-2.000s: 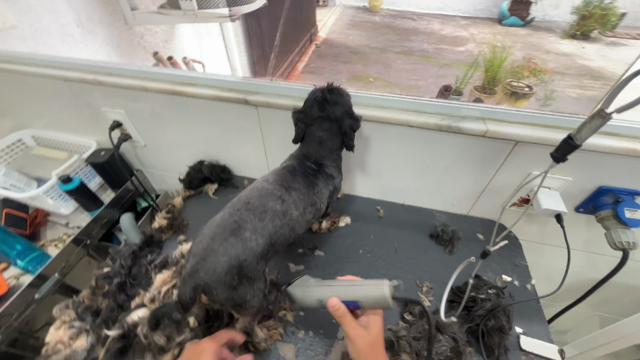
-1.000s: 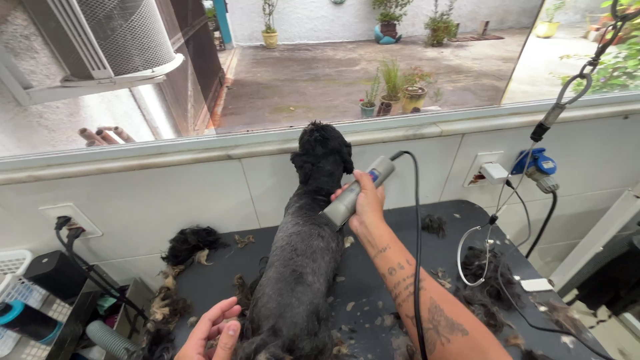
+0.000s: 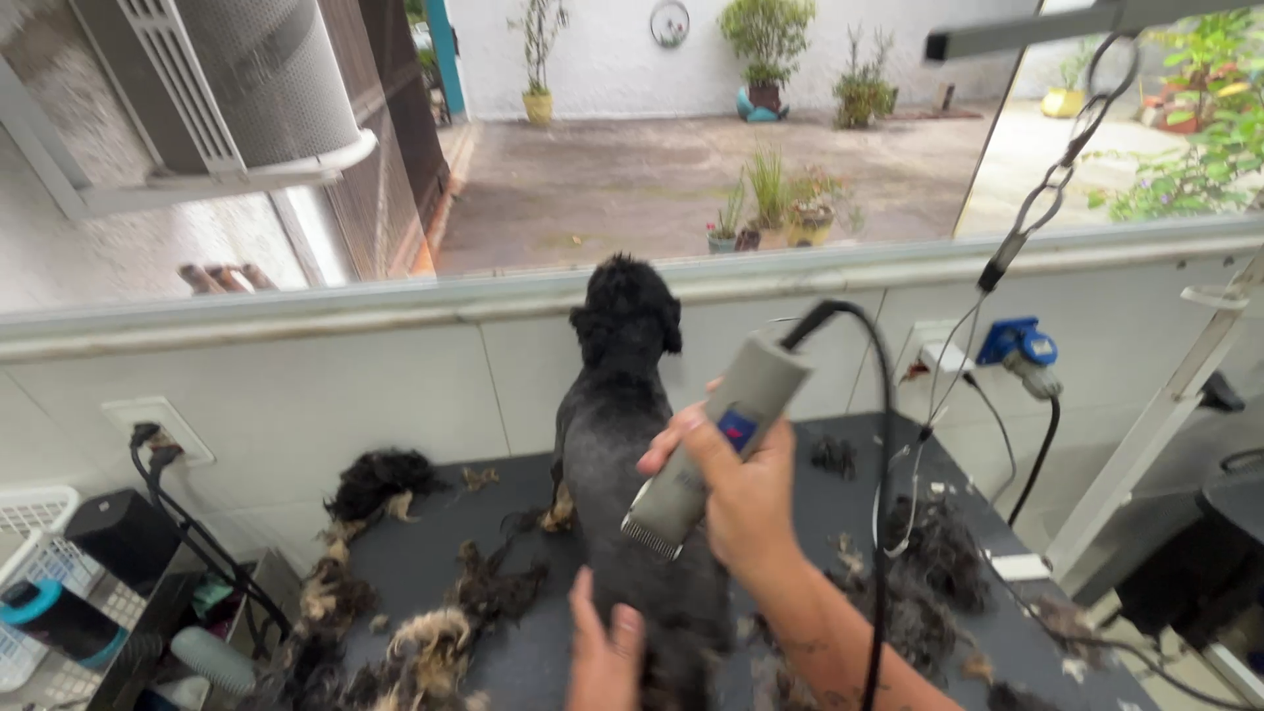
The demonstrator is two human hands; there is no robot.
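A black dog (image 3: 632,464) with a close-clipped back stands on the dark grooming table (image 3: 405,592), its head toward the window. My right hand (image 3: 741,474) is closed around grey electric hair clippers (image 3: 681,484); their toothed blade points down over the dog's back, and whether it touches the coat cannot be told. The black cord loops up from the clippers' rear end and down past my right forearm. My left hand (image 3: 604,652) is beside the dog's left flank near the bottom edge, fingers apart, holding nothing.
Cut fur (image 3: 434,642) lies in clumps on both sides of the dog. A chain with a wire loop (image 3: 999,267) hangs at the right, near wall sockets with plugs. At the left are a white plastic basket (image 3: 39,513), a bottle (image 3: 64,622) and cables. The window ledge (image 3: 444,308) runs behind.
My right hand has drawn the clippers back from near the dog's neck to over its mid-back. Two seconds ago they were by its hindquarters. The view has tilted up since then.
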